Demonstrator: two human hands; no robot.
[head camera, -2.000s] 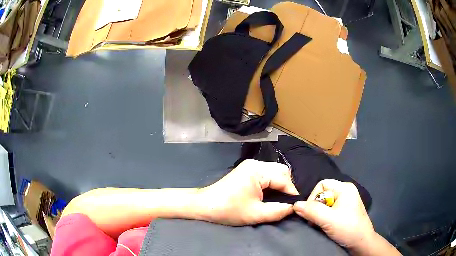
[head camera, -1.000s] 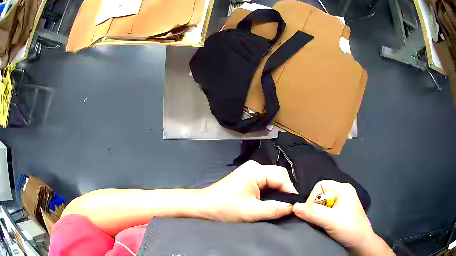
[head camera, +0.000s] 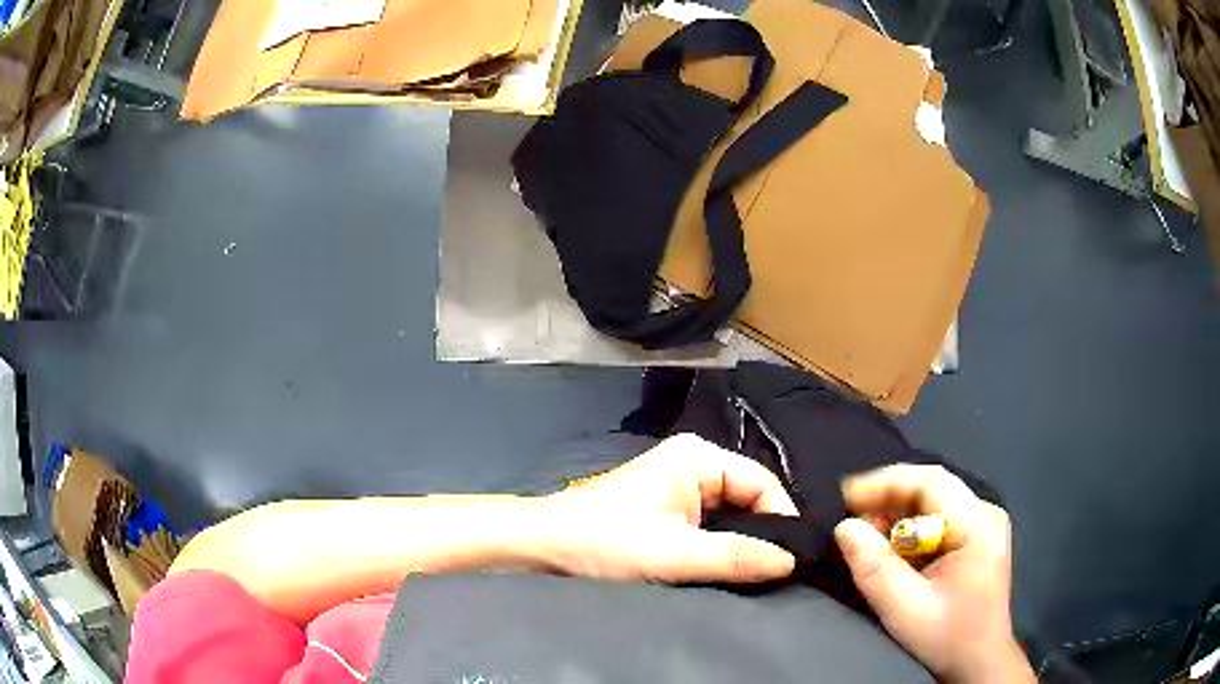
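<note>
A black bag (head camera: 856, 448) with a zipper (head camera: 765, 434) hangs over the wearer's lap at lower centre. My left hand (head camera: 669, 515) pinches black cloth of this bag between thumb and fingers. My right hand (head camera: 937, 555) is just to the right, slightly blurred, with its fingers curled round a small yellow object (head camera: 917, 537), perhaps thread snips or a lighter. Its thumb and fingertips are apart from my left hand. Whether the right fingertips touch the cloth cannot be told.
Another black bag (head camera: 609, 187) with a looping strap (head camera: 727, 241) lies on brown cut panels (head camera: 856, 227) over a grey board (head camera: 495, 301). More brown panels (head camera: 442, 47) lie at upper left. A carton (head camera: 87, 501) stands at lower left, and metal legs (head camera: 1104, 160) at upper right.
My right hand has moved slightly right, away from my left hand, and its fingers have opened a little at the tips. My left hand keeps its pinch on the cloth.
</note>
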